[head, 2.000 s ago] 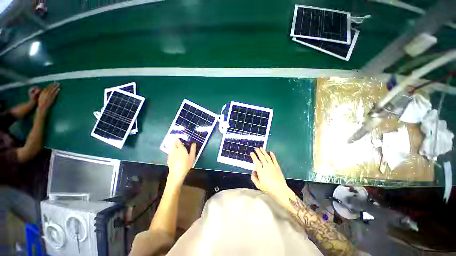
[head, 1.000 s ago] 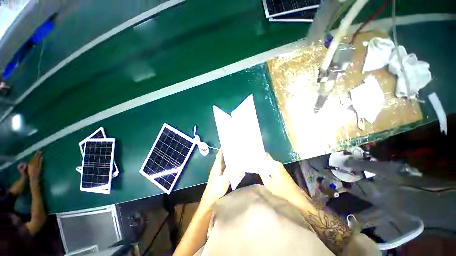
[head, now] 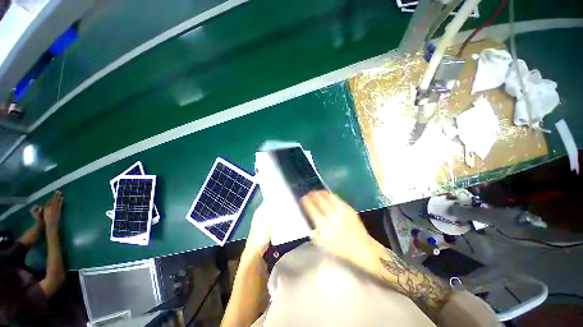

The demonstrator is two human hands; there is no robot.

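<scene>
A solar panel pair is in front of me, blurred. One panel shows its white back (head: pixel 279 207), and a dark panel face (head: pixel 298 171) shows beside it on the right. My left hand (head: pixel 258 231) holds the white panel's lower left edge, its fingers partly hidden. My right hand (head: pixel 329 217) lies on the lower part of the dark face, fingers on it. Another solar panel (head: pixel 222 199) lies face up on the green bench to the left, close to the held pair.
Stacked panels (head: pixel 133 208) lie farther left, near another person's hands (head: pixel 51 211). At right are a film-covered brown board (head: pixel 383 128), a dispensing gun (head: pixel 423 115) with a pale hose, and crumpled white rags (head: pixel 530 96). A pale rail (head: pixel 192 122) crosses the bench.
The two panels first lay apart, then were held with white backs showing like an open book. Now a dark face shows on the right and my right hand has moved onto it.
</scene>
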